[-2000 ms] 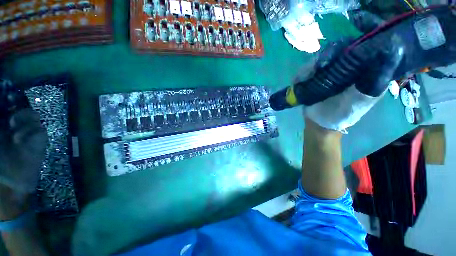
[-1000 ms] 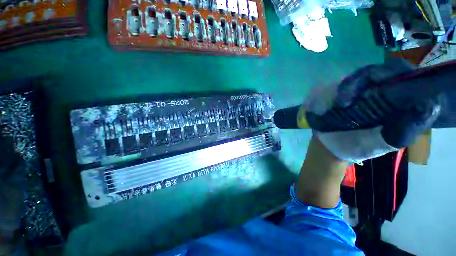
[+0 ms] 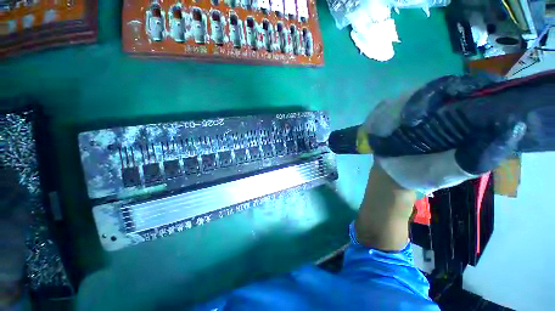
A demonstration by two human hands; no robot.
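The dark speckled assembly fixture lies on the green mat in front of me, with a row of dark square parts in its upper half. The silver ribbed heatsink lies in its lower half. My right hand, in a white glove with dark coating, is shut on the black electric screwdriver. The yellow-ringed nose points left at the fixture's right end; whether it touches is unclear. My left hand is a dark blur at the left edge, over the screw tray; its fingers cannot be made out.
Orange-red component panels lie at the far edge, and another stack at the far left. Clear plastic bags and a white crumpled piece lie at the far right. Black and red items stand beyond the bench's right edge.
The view has shifted, so the fixture and tray sit further left. The screwdriver, angled across the upper right before, is now nearly level with its nose by the fixture's right end. The left hand is less visible.
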